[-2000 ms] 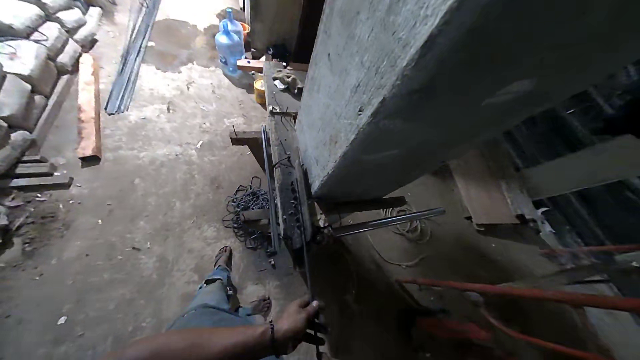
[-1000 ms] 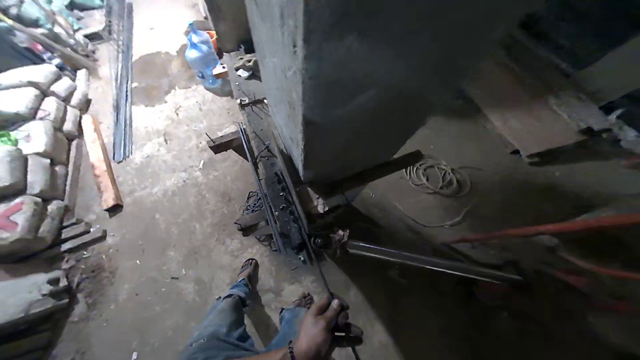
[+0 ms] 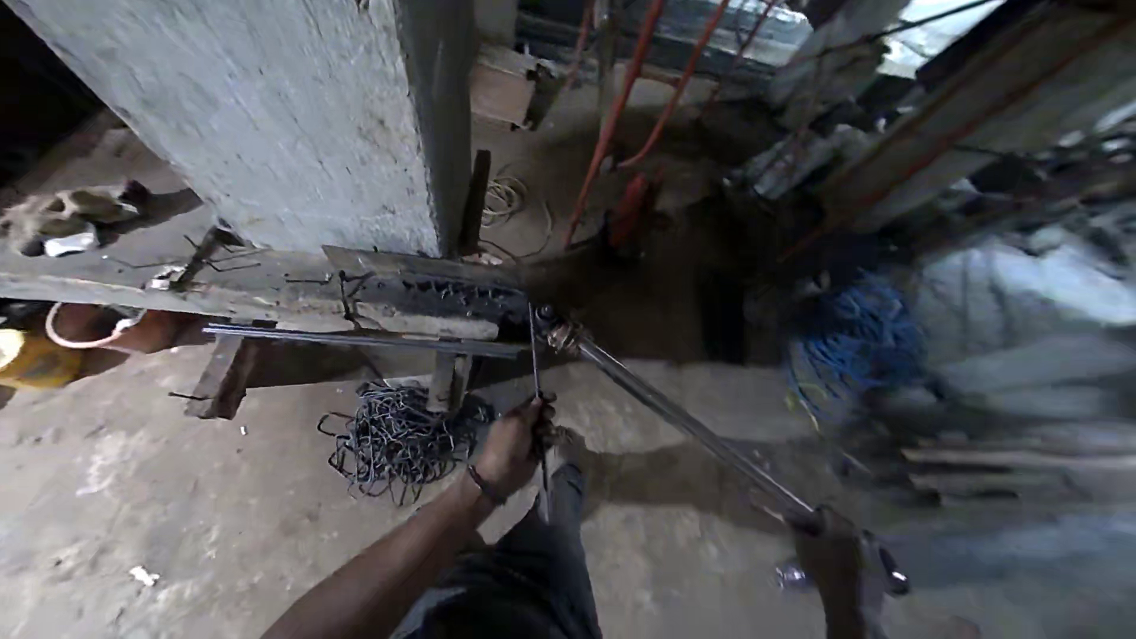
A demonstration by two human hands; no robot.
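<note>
My left hand (image 3: 515, 444) is closed around a thin steel rod (image 3: 535, 355), which runs up to the end of a dark metal bending jig (image 3: 461, 297) on the wooden bench (image 3: 266, 302). On the right, my right hand (image 3: 830, 546) grips the far end of a long metal lever bar (image 3: 692, 422); its other end meets a joint (image 3: 561, 333) beside the jig. Several straight rods (image 3: 364, 337) lie along the bench's front edge. A pile of bent steel stirrups (image 3: 399, 439) rests on the floor below, left of my left hand.
A concrete column (image 3: 311, 124) rises behind the bench. Orange-red bars (image 3: 621, 115) slant beyond it, near a coil of rope (image 3: 504, 200). Blue strands (image 3: 856, 342) lie in a heap at right. A yellow container (image 3: 40, 359) stands at far left, and wood pieces (image 3: 1021, 461) at far right.
The view has swung strongly to the right. My right hand, out of view before, is now in view on the lever bar. My left hand still holds the rod.
</note>
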